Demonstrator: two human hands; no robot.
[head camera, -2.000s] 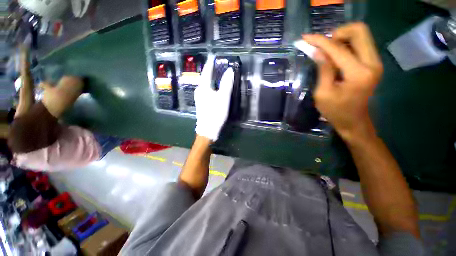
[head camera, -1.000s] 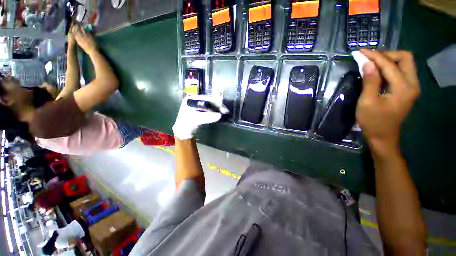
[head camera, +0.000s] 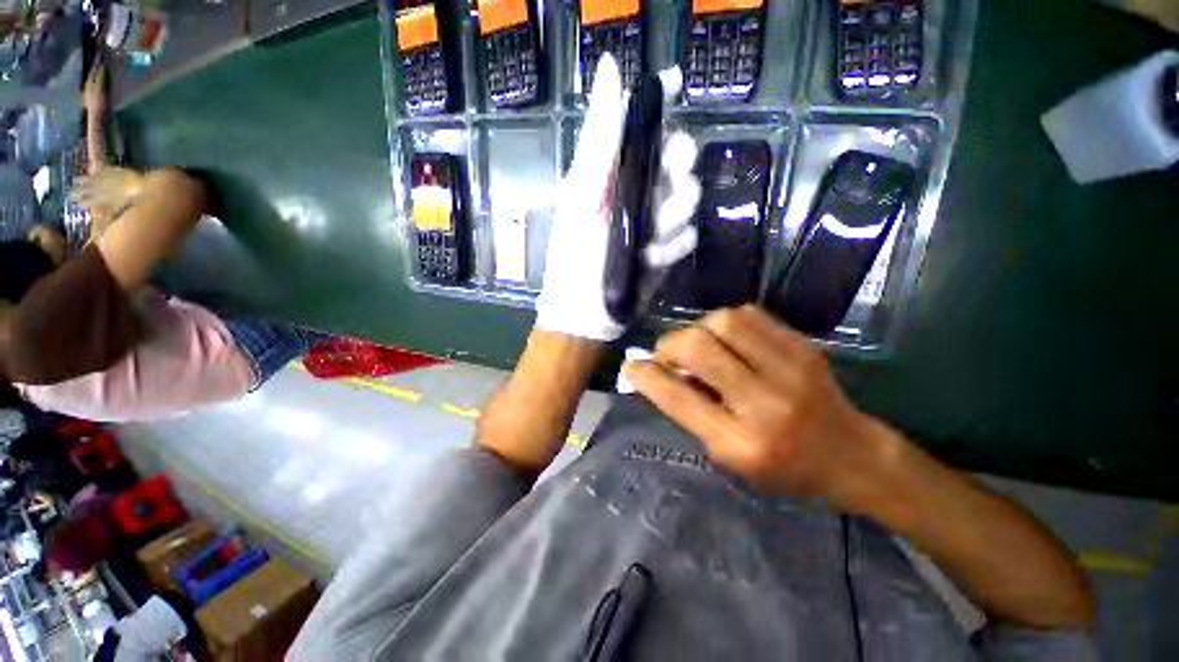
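Note:
My left hand (head camera: 582, 220), in a white glove, holds a black mobile phone (head camera: 634, 194) on edge above the clear blister tray (head camera: 954, 129). My bare right hand (head camera: 763, 407) is below the tray's near edge and pinches a small white wad (head camera: 634, 369). In the tray's far row, several phones lie keypad up, most with orange labels. In the near row, one keypad phone (head camera: 437, 220) is at the left, the pocket beside it is empty, and two phones (head camera: 734, 220) lie back up at the right, the last one (head camera: 847, 239) tilted.
The tray lies on a green bench mat (head camera: 310, 168). A whitish bottle (head camera: 1112, 123) stands at the right. Another worker (head camera: 129, 317) in a pink and brown top is at the left, arms over the bench. Boxes (head camera: 259, 614) are on the floor at lower left.
My left hand has moved right and up with a phone, now turned upright on edge. My right hand has come from the tray's right side down and left, still pinching the wad.

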